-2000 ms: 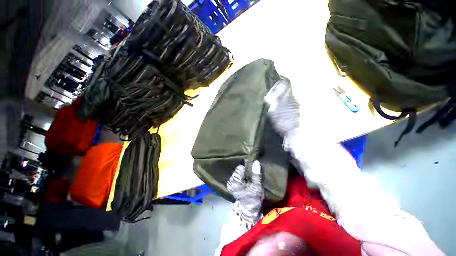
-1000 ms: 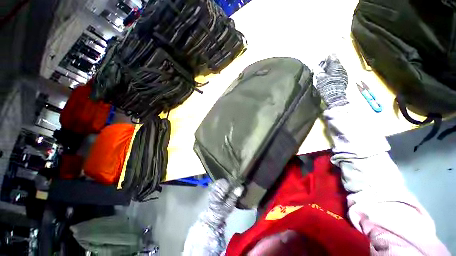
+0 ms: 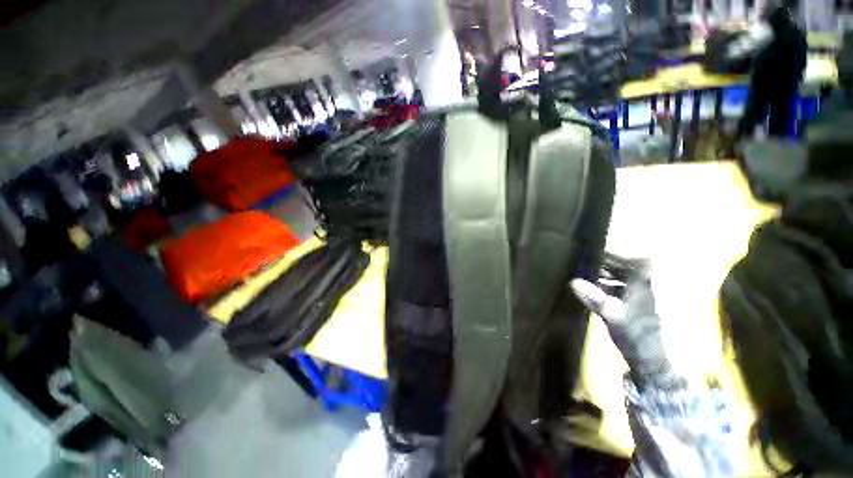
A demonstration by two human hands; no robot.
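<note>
An olive backpack [image 3: 482, 280] stands upright close in front of me. Its two padded shoulder straps and dark back panel face me, and its top loop points up. My right hand [image 3: 617, 291], in a grey-white glove, is at the bag's right edge with thumb and fingers apart. It looks open, and contact with the bag is unclear. Of my left side only a blurred pale patch [image 3: 376, 459] shows at the bag's lower left corner. The fingers there are hidden or too blurred to make out.
The yellow table [image 3: 678, 219] has blue supports. A dark olive backpack pile [image 3: 795, 308] is at right. Flat dark bags [image 3: 295, 303] lie at the table's left edge, near orange bundles [image 3: 229, 252]. A person in dark clothes [image 3: 778, 70] is at the far right back.
The backpack was tilted with its smooth front showing; now it stands upright, straps facing me. My view has lifted towards the hall. My right hand is now lower along the bag's right edge.
</note>
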